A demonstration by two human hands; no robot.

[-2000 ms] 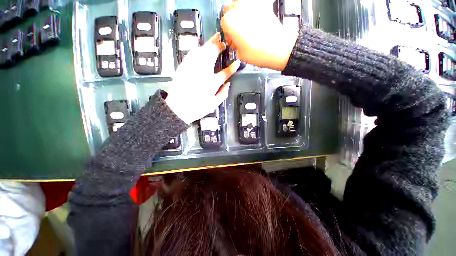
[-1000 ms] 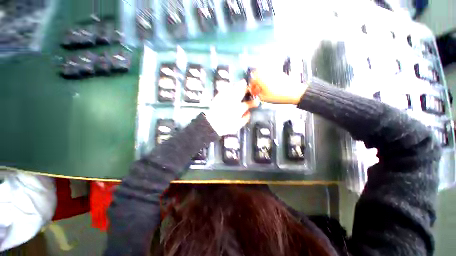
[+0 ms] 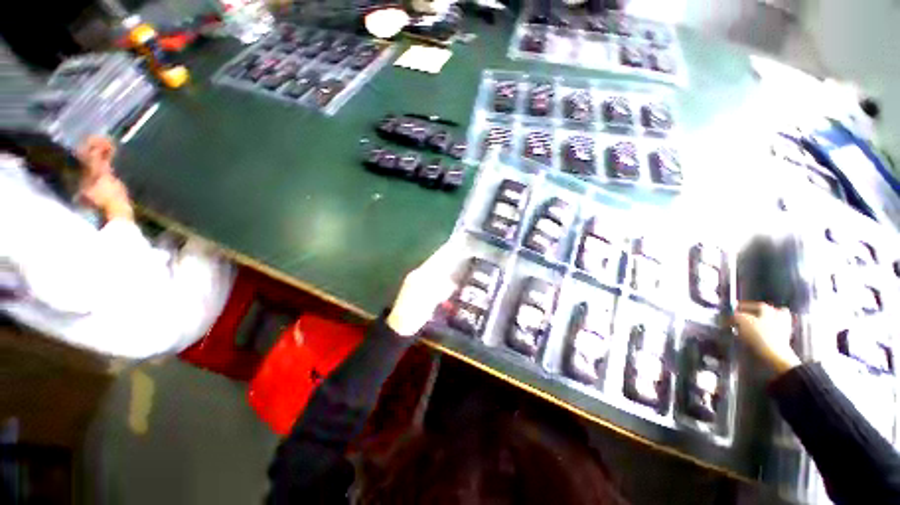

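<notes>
A clear blister tray (image 3: 681, 314) with two rows of black phone shells (image 3: 646, 363) lies near the bench's front edge. My left hand (image 3: 429, 291) is closed on its left end. My right hand (image 3: 768, 330) is at its right end with bent fingers on the rim; blur hides the exact grip. No loose phone shell shows in either hand. The shells have pale patches, and their details are smeared.
Another tray (image 3: 575, 128) of keypad phones is right behind; more trays stand farther back and left (image 3: 304, 64). Black blocks (image 3: 414, 165) stand in two rows. Stacked trays (image 3: 854, 296) are at the right. A white-sleeved person (image 3: 94, 266) sits left, near a red stool (image 3: 306, 367).
The view has swung left and shows more of the bench. My hands have parted from the middle of the tray, where they worked on a shell, to its two ends.
</notes>
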